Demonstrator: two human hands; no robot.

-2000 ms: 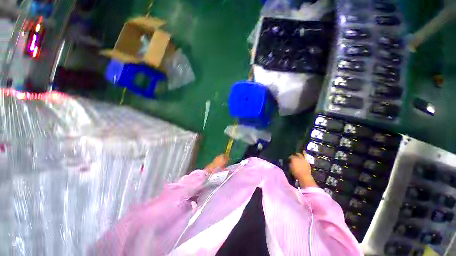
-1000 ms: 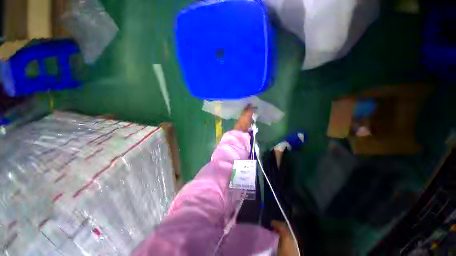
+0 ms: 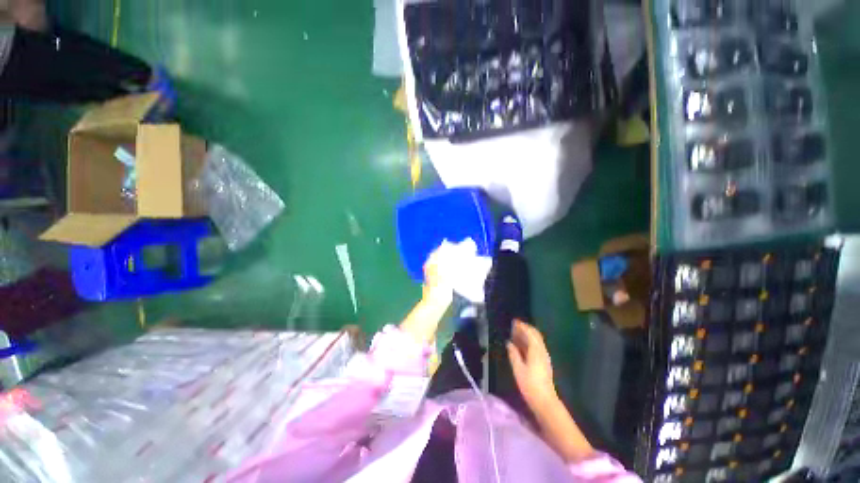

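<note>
My left hand (image 3: 436, 283) is at the middle, gripping a crumpled white sheet or bag (image 3: 465, 271) in front of the blue stool (image 3: 441, 222). The sheet overlaps the near edge of the seat; whether it touches it, I cannot tell. My right hand (image 3: 530, 357) is to the right, over my dark trouser leg, with fingers apart and nothing visible in it.
At right, a black tray (image 3: 696, 363) holds rows of black devices with orange marks. Beyond it is a clear blister tray (image 3: 745, 141). Another black tray (image 3: 500, 71) lies at the top. A cardboard box (image 3: 158, 179) sits on a blue stool at left. Wrapped packs (image 3: 179, 396) fill the lower left.
My left hand, earlier reaching down at the pale sheet on the floor by the stool, now holds a white crumpled sheet. My right hand has moved off the tray's edge. The view has pulled back up.
</note>
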